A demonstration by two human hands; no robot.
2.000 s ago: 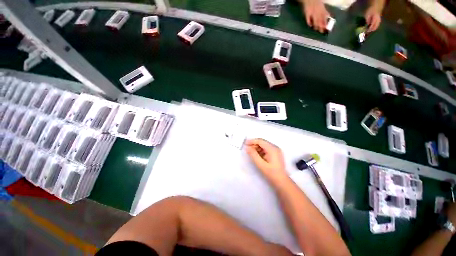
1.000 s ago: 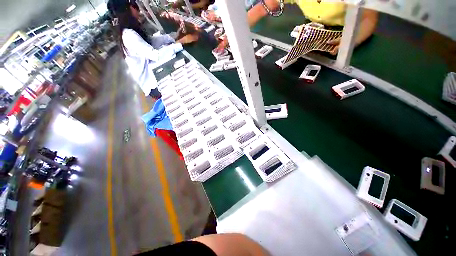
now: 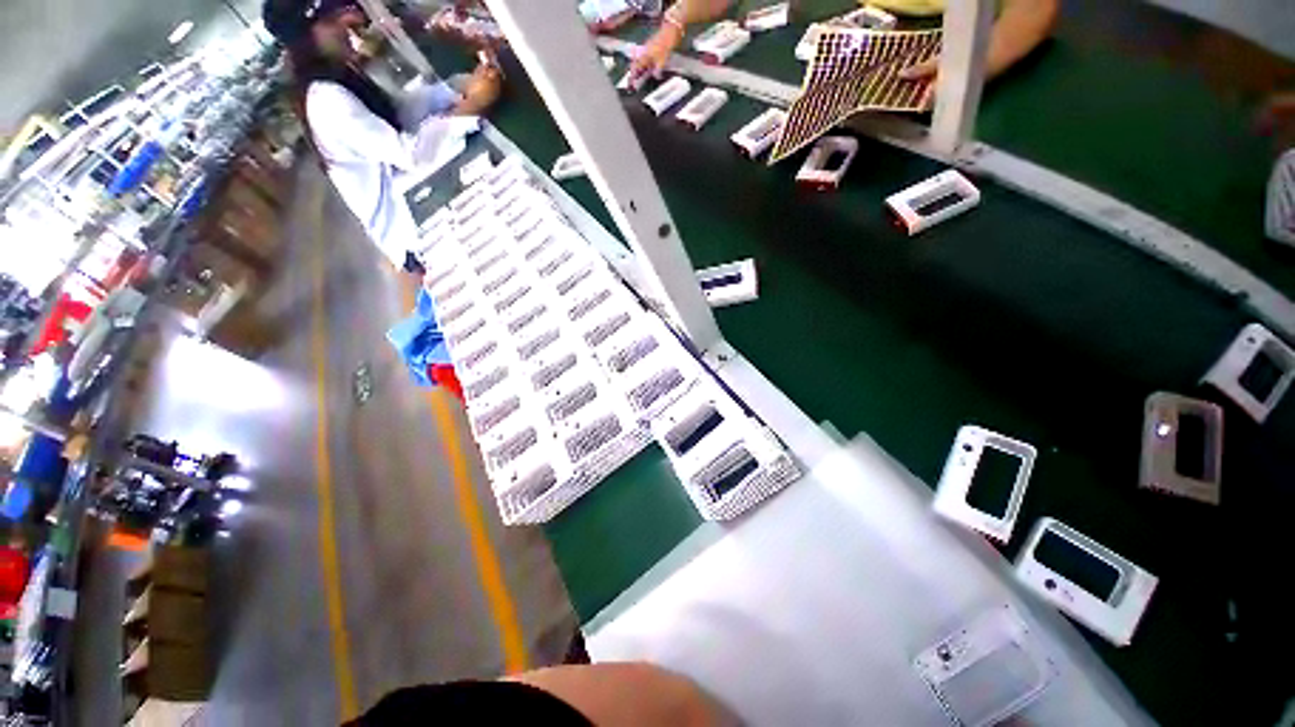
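Observation:
A thin white front cover (image 3: 987, 668) lies flat on the white work mat (image 3: 781, 589) near the bottom edge, with a small dark mark at its upper left. Stacks of white covers (image 3: 575, 401) stand in tight rows left of the mat. A shorter stack (image 3: 731, 462) stands at the mat's upper left corner. A bare bent arm with a black sleeve shows at the bottom edge, cut off. Neither my left hand nor my right hand is in view.
The dark green belt (image 3: 838, 341) carries white-framed units (image 3: 986, 483) and a brownish one (image 3: 1182, 447). A pale metal post (image 3: 611, 185) rises beside the stacks. Across the belt a person holds a yellowish grid sheet (image 3: 859, 85). Another person in white (image 3: 362, 156) sits further along.
The view has swung left from the mat, and the hammer and my right hand have left the picture. The grid sheet across the belt has tilted more upright.

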